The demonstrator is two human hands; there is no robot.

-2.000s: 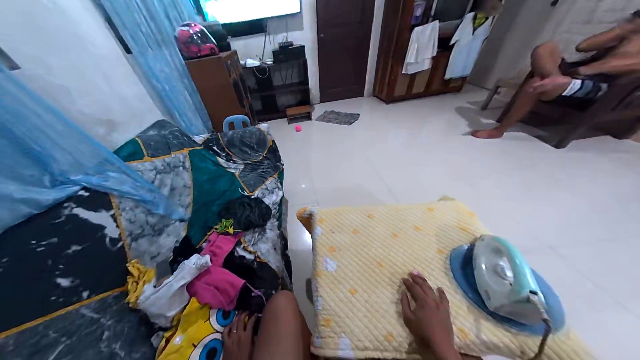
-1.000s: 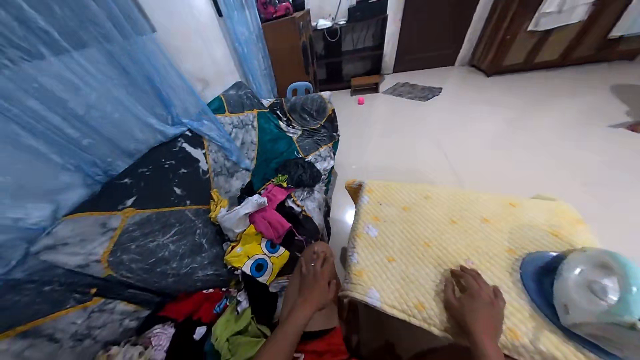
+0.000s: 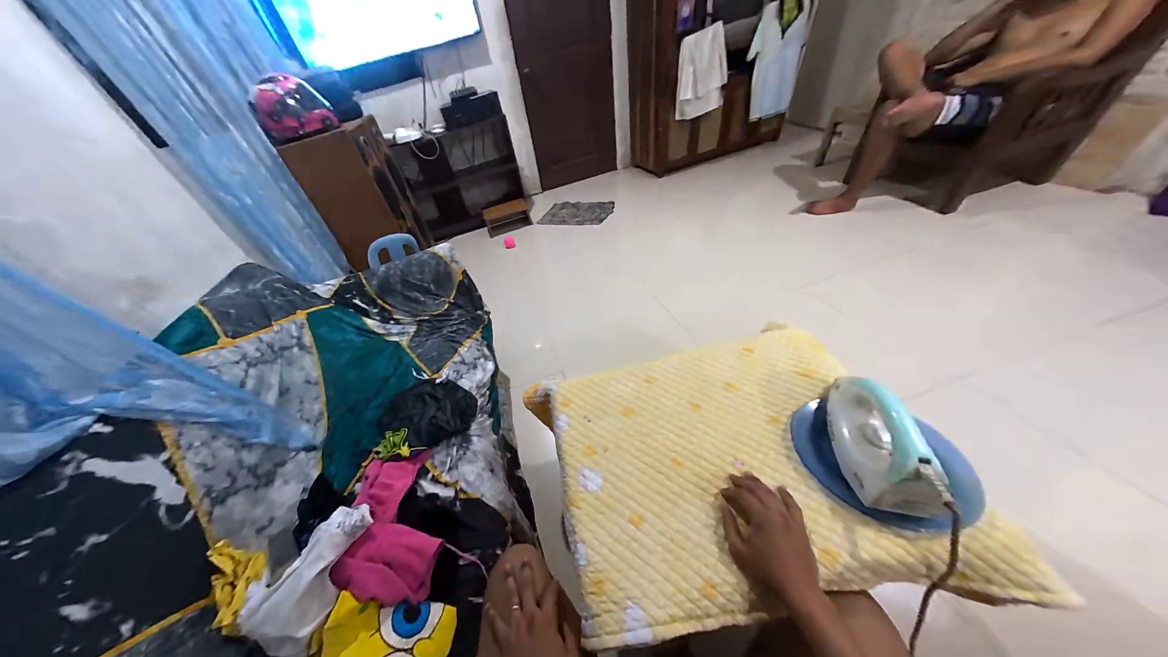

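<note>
My right hand [image 3: 769, 534] lies palm down on a yellow quilted cloth [image 3: 675, 447] spread over a low board, holding nothing. To its right an electric iron [image 3: 881, 443] with a teal top rests on a blue plate [image 3: 963, 484], its cord trailing toward me. My left hand [image 3: 532, 611], with a ring on one finger, rests on my bent knee with nothing in it. Left of it lies a clothes pile: a pink garment [image 3: 392, 547], a white one [image 3: 306, 584], a yellow cartoon-print one [image 3: 360, 630] and a black one [image 3: 433, 411].
The pile sits on a bed with a patterned sheet [image 3: 365, 365], below a blue net curtain [image 3: 228, 137]. A person [image 3: 1004, 82] sits on a wooden chair at the far right. A small pink ball [image 3: 509, 243] and a mat [image 3: 577, 213] lie on the tiled floor near the door [image 3: 566, 91].
The view has swung up and back to the right since one second ago. Both hands remain empty, the right one still on the yellow cloth.
</note>
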